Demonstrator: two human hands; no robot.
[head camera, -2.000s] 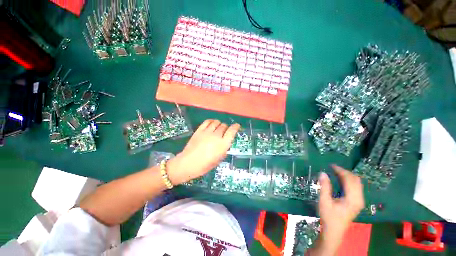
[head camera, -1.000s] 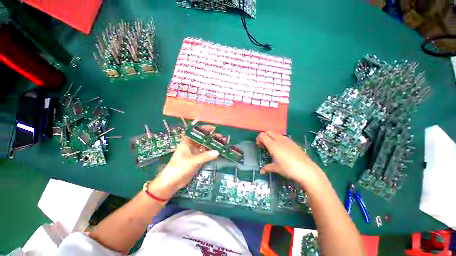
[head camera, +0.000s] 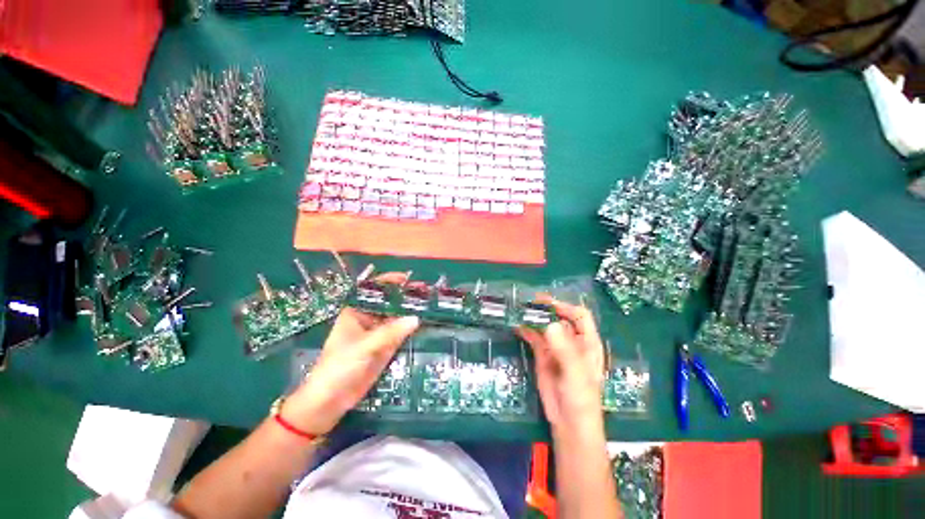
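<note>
My left hand (head camera: 348, 363) and my right hand (head camera: 564, 357) hold a row of green circuit boards (head camera: 452, 301) by its two ends, tilted on edge above the bench, with dark reddish-brown parts along it. A clear holder with boards (head camera: 473, 385) lies just below, partly hidden by my right hand. Another clear holder with boards (head camera: 294, 306) lies to the left, thin rods pointing away from me. The red-orange sheet (head camera: 419, 236) with rows of small white-silver pieces lies beyond my hands.
Blue-handled cutters (head camera: 700, 385) lie open at the right. A large board heap (head camera: 753, 238) is at the right, loose boards (head camera: 137, 289) and upright boards (head camera: 215, 137) at the left. A white box (head camera: 127, 453) and red stool-like item (head camera: 870, 446) are near the front edge.
My right hand has moved from the bench to the right end of the board row, which now lies more level between both hands. Earlier, my hands were apart and the cutters came into view.
</note>
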